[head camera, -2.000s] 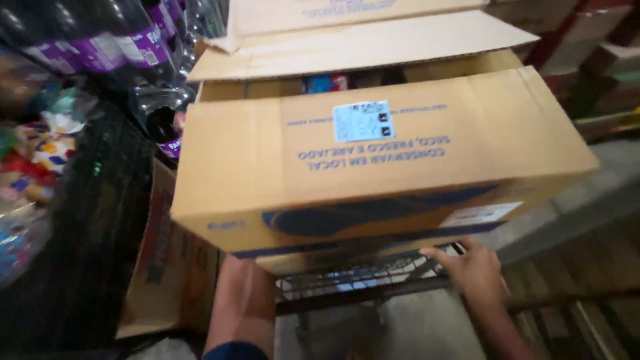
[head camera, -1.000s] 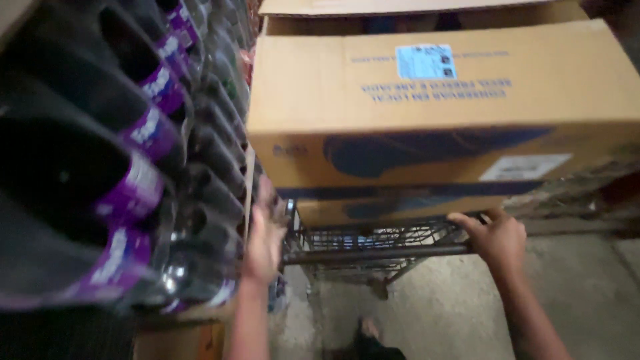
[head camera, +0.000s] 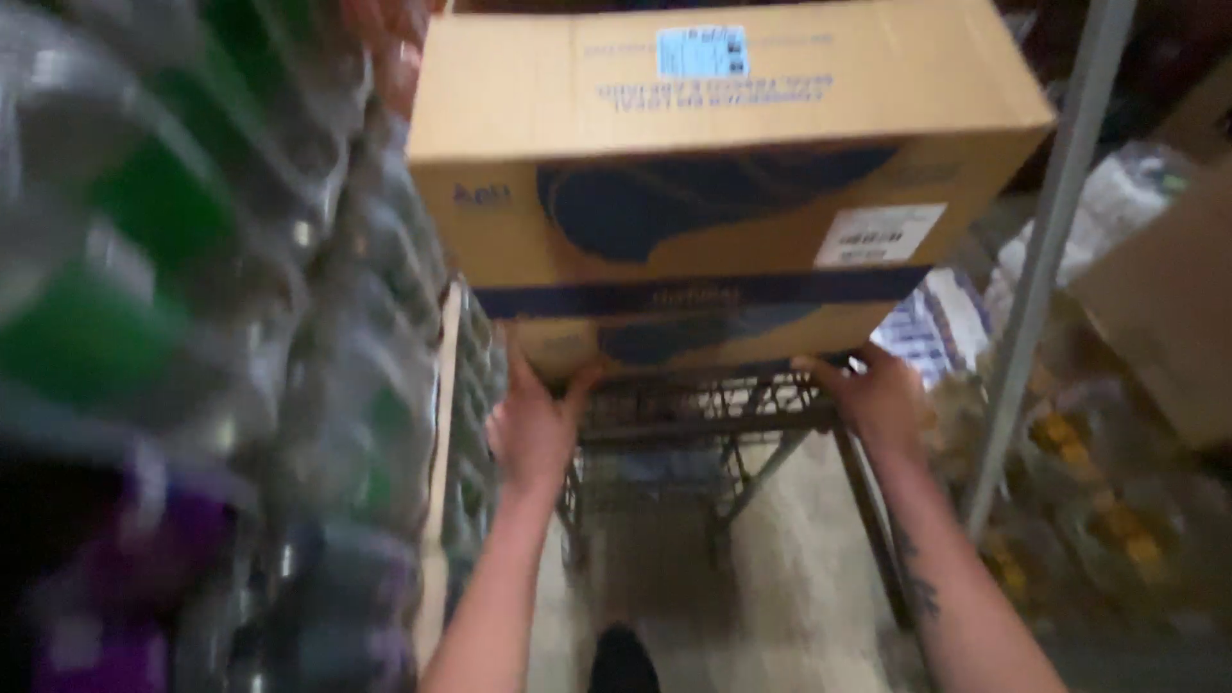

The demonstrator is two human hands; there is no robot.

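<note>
A large cardboard box (head camera: 731,212) with dark blue print and two stuck-on labels rests on a wire shopping cart (head camera: 707,423). At the box's lower left corner is my left hand (head camera: 539,414), its thumb and fingers spread against the cardboard near the cart's rim. My right hand (head camera: 871,395) is at the lower right, around the end of the cart's handle bar, with its thumb and fingertips by the box's bottom edge. Both forearms reach up from below. The box hides most of the basket and whatever lies under it.
Stacked plastic-wrapped bottles (head camera: 192,289) with green and purple labels line the left side close to the cart. A slanted metal post (head camera: 1049,241) stands on the right, with wrapped goods and a brown carton (head camera: 1169,298) beyond it. Concrete floor (head camera: 799,577) shows below.
The cart and box have moved along the aisle; bottles with green labels now stand at the left. My left hand has moved to the box's lower corner. The box's top opening is out of view.
</note>
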